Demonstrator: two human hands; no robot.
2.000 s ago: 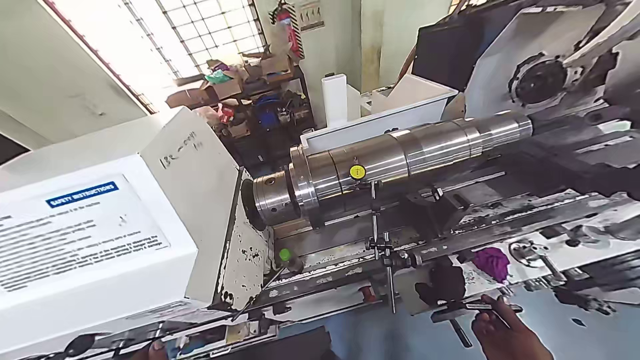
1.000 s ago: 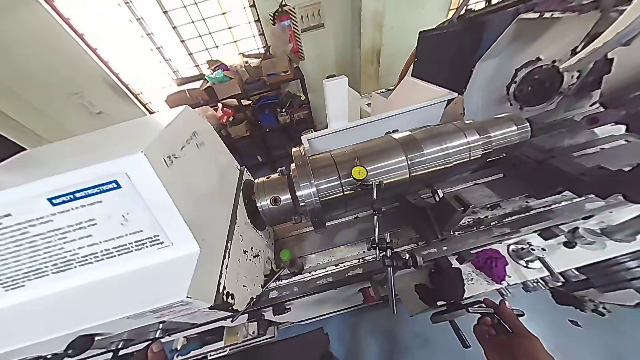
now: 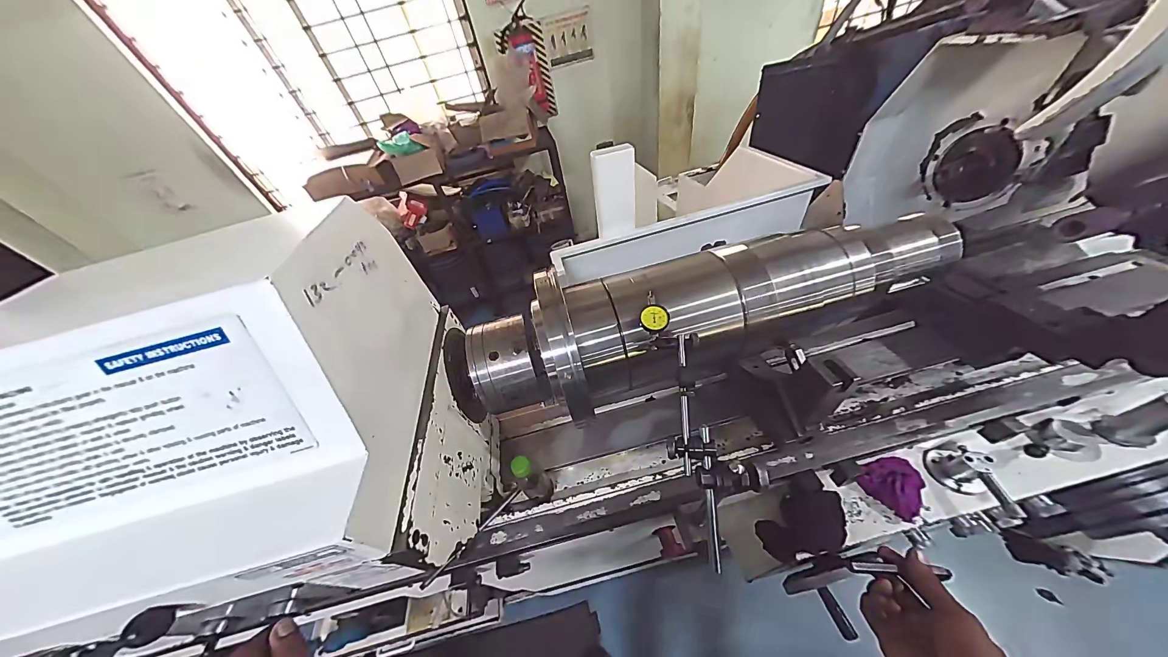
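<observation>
A long stepped steel shaft lies in a grinding machine, its near end at the collar beside the white headstock housing. A yellow-faced dial indicator sits against the shaft on a jointed stand. At the lower right, my right hand has its fingers at a dark metal handle, beside a dark cloth and a purple cloth. My left hand shows only in part at the bottom edge, near a control lever; its grip is unclear.
A green-capped bottle stands by the housing. Behind the shaft is a white metal trough, with a cluttered shelf below the window. A handwheel sits on the machine's front. The tailward end has a large round opening.
</observation>
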